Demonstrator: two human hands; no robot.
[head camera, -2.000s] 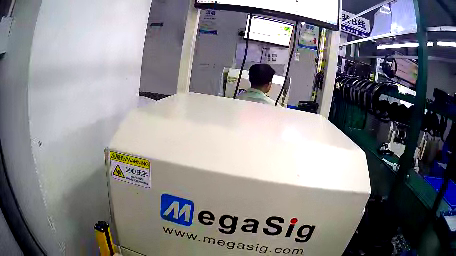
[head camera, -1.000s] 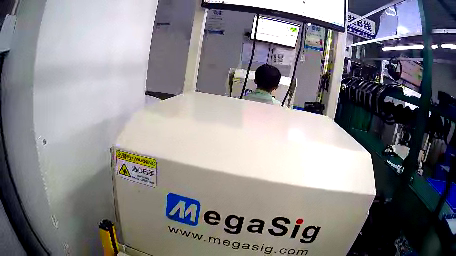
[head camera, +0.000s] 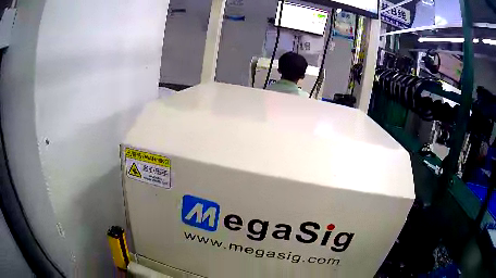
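Note:
The off-white shield box lid (head camera: 261, 141) fills the middle of the head view, directly in front of me. It is down, so the cavity is hidden. Its front bears a blue M logo, "MegaSig" lettering and a yellow-white warning label. A yellow-black light curtain bar (head camera: 118, 247) stands upright at the lid's lower left corner. The front panel is cut off by the bottom edge. Neither my left hand nor my right hand is in the picture.
A grey-white panel (head camera: 92, 119) stands close at the left. The bottom of a monitor (head camera: 348, 4) hangs above the lid. A person (head camera: 292, 68) is behind the machine. At right are a green frame (head camera: 465, 125), a row of black headphones (head camera: 405, 87) and a blue tray (head camera: 481, 194).
The view has tilted down slightly, so the lid and the person appear higher and more of the yellow bar shows. The lid stays down.

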